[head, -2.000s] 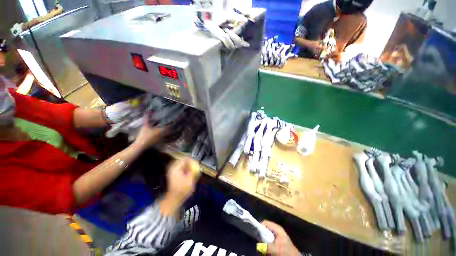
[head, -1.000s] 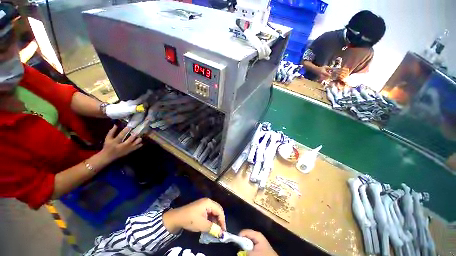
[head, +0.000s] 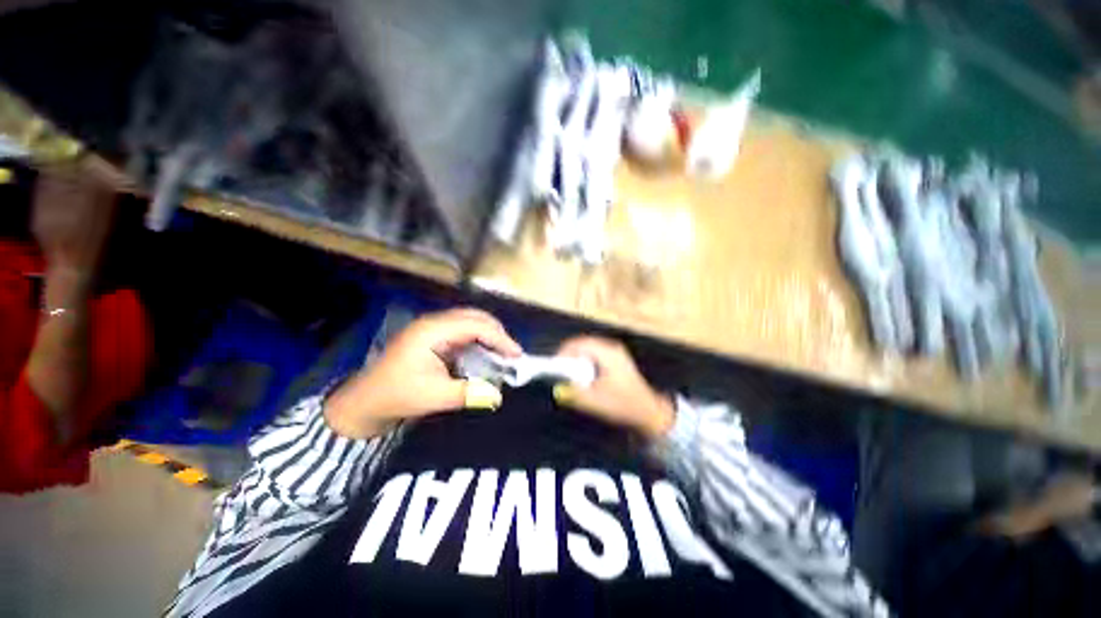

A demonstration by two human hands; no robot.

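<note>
A small grey-white limb part [head: 526,369] is held level between both hands over the lap. My left hand [head: 423,377] grips its left end, with a yellow band on a fingertip. My right hand [head: 610,384] holds its right end, also with a yellow band. The fingers hide both ends of the part, and the picture is blurred.
The tan bench [head: 749,272] carries limb rows at left [head: 580,145] and right [head: 948,260]. A white bottle [head: 722,130] and round container [head: 653,127] stand near the green belt [head: 821,54]. The oven [head: 417,109] and a person's red-sleeved arm [head: 73,314] are at left.
The view has tilted down, so the bench sits higher and the oven display is out of view. Both hands remain on the part, now nearer the picture's middle. The person at left has moved towards the edge.
</note>
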